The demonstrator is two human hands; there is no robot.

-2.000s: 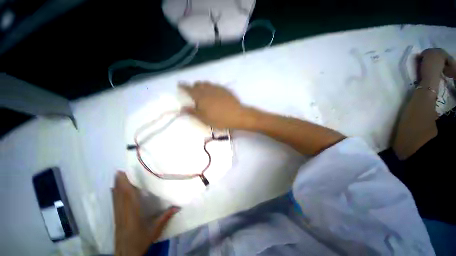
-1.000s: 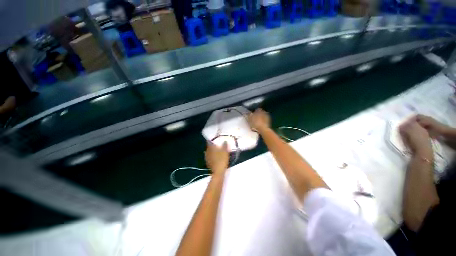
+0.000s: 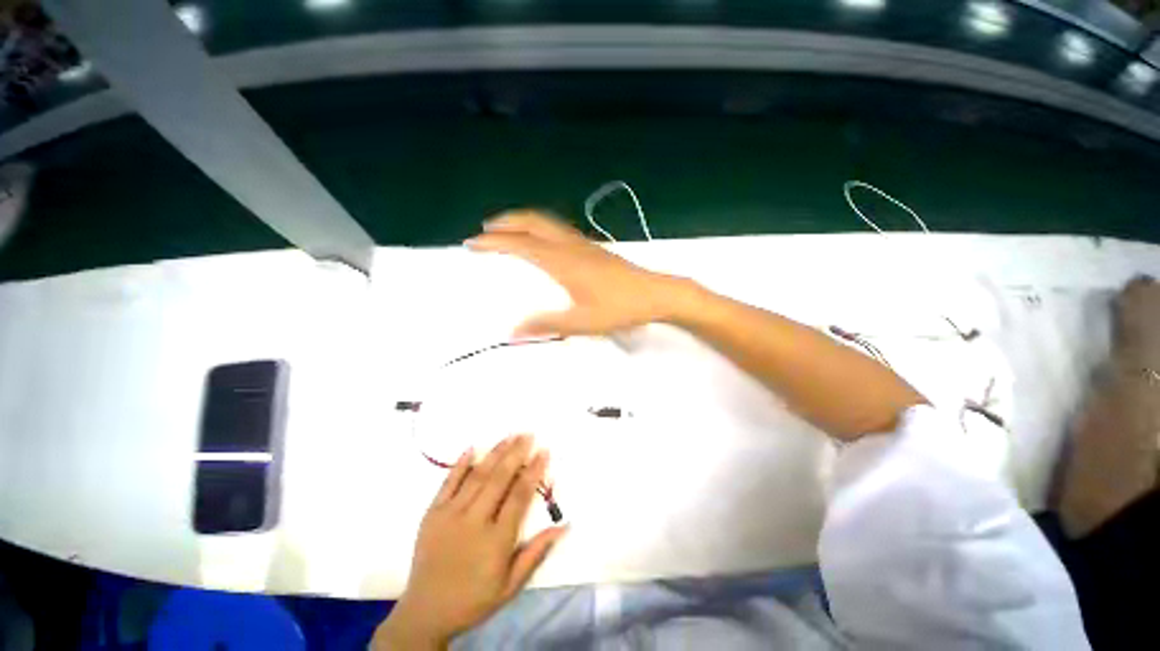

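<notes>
A white panel (image 3: 509, 388) lies flat in front of me; its edges blend into the white table. A thin red-and-black wire (image 3: 477, 356) arcs over it. Black connectors show at its left (image 3: 407, 406), right of its middle (image 3: 608, 412) and near its lower edge (image 3: 553, 510). My left hand (image 3: 477, 528) lies palm down over the panel's lower part, fingers spread a little, covering some wire. My right hand (image 3: 579, 282), slightly blurred, is over the upper edge with thumb and fingers apart, the thumb beside the wire. I see nothing held in either hand.
A wired white panel (image 3: 916, 363) lies at the right. A phone (image 3: 239, 445) lies at the left. Two pale cable loops (image 3: 620, 193) reach onto the green conveyor (image 3: 738, 153). A grey post (image 3: 235, 134) stands at upper left. Another person's blurred arm (image 3: 1107, 394) is at the right edge.
One second ago both hands held a wired panel over the conveyor. Now a panel lies on the table under my spread hands. The view has tilted down and the phone shows again.
</notes>
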